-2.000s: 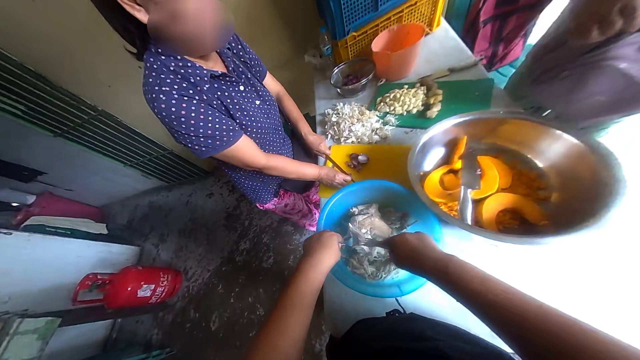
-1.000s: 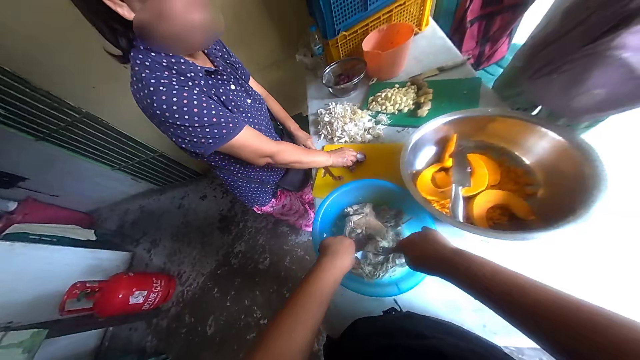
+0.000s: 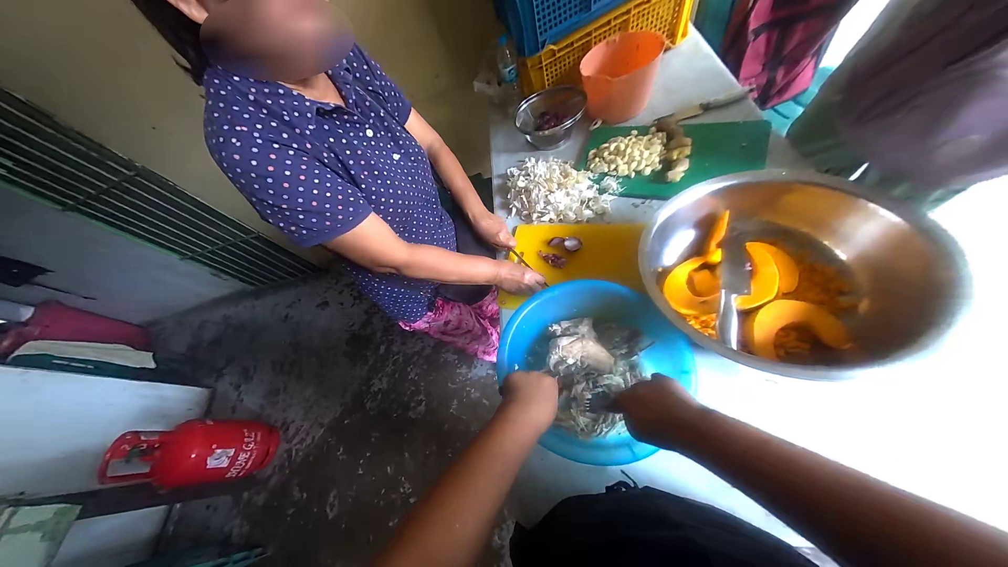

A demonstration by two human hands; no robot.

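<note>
Greyish, shredded food (image 3: 587, 378) lies in a blue plastic basin (image 3: 516, 346) on the table. My left hand (image 3: 531, 398) is curled at the basin's left inner side, beside the food; what its fingers hold is hidden. From the right, my right hand (image 3: 654, 409) reaches over the rim, closed on a dark utensil (image 3: 600, 402) whose end rests in the food. Right of the basin, a large steel bowl (image 3: 937, 315) holds cut squash (image 3: 795, 315) and a broad-bladed knife (image 3: 732, 291).
A co-worker at the left holds a knife (image 3: 526, 261) at a yellow cutting board (image 3: 606, 240) with shallots. Beyond are garlic peels (image 3: 555, 193), a green board (image 3: 732, 150) with peeled garlic, a strainer (image 3: 551, 114), an orange pail (image 3: 622, 79) and crates (image 3: 567, 55). A red gas cylinder (image 3: 213, 453) is at lower left.
My left hand has moved from over the food toward the basin's left side. The co-worker's hand has left the shallots and is back by the knife at the yellow board's edge.
</note>
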